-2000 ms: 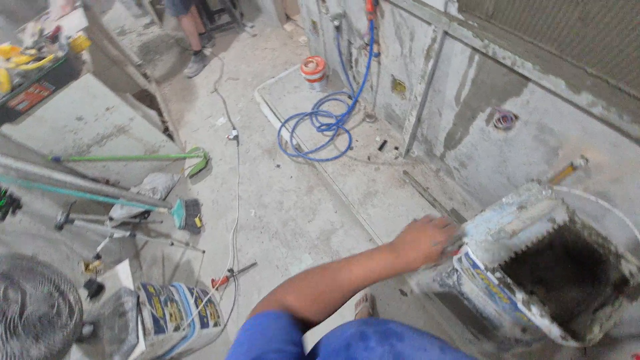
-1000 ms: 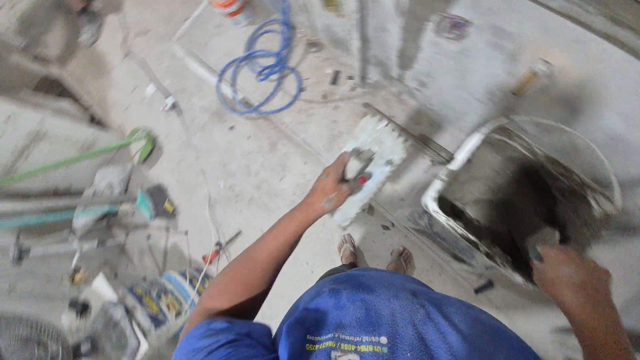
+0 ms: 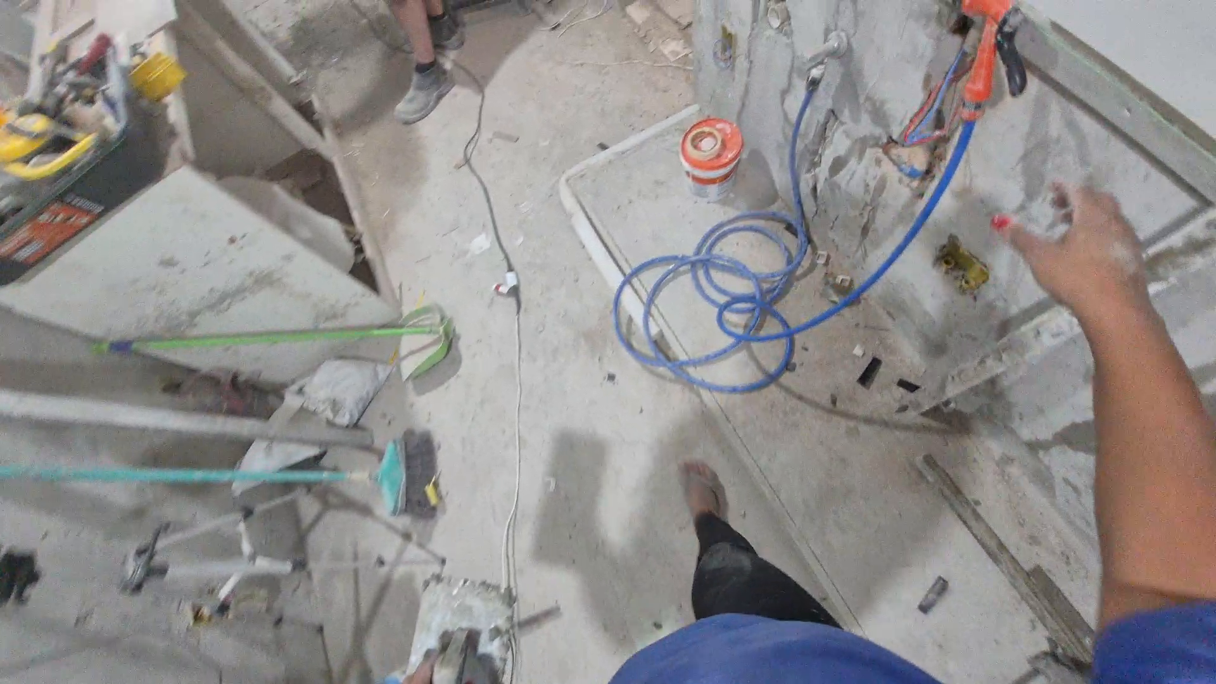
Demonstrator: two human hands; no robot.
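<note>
My right hand [image 3: 1083,242] is raised at the right, fingers apart and holding nothing, near the spray gun [image 3: 988,57] with an orange body on a blue hose [image 3: 921,233]. A small red thing shows at a fingertip. The hose lies in loops on the floor. At the bottom edge my left hand [image 3: 421,671], mostly cut off by the frame, grips the handle of a notched trowel [image 3: 463,608] smeared with pale mortar.
A white and orange bucket [image 3: 711,161] stands beside the hose. A low curb [image 3: 608,256] edges the floor. At the left lie a green-handled dustpan [image 3: 432,344], a broom [image 3: 404,473] and a tripod [image 3: 242,560]. A cable [image 3: 518,380] crosses the floor. Another person's leg [image 3: 418,57] is at the top.
My right hand has left the mortar bucket and is now raised, empty, by the wall. The trowel in my left hand is now low at the bottom edge. The view has shifted strongly.
</note>
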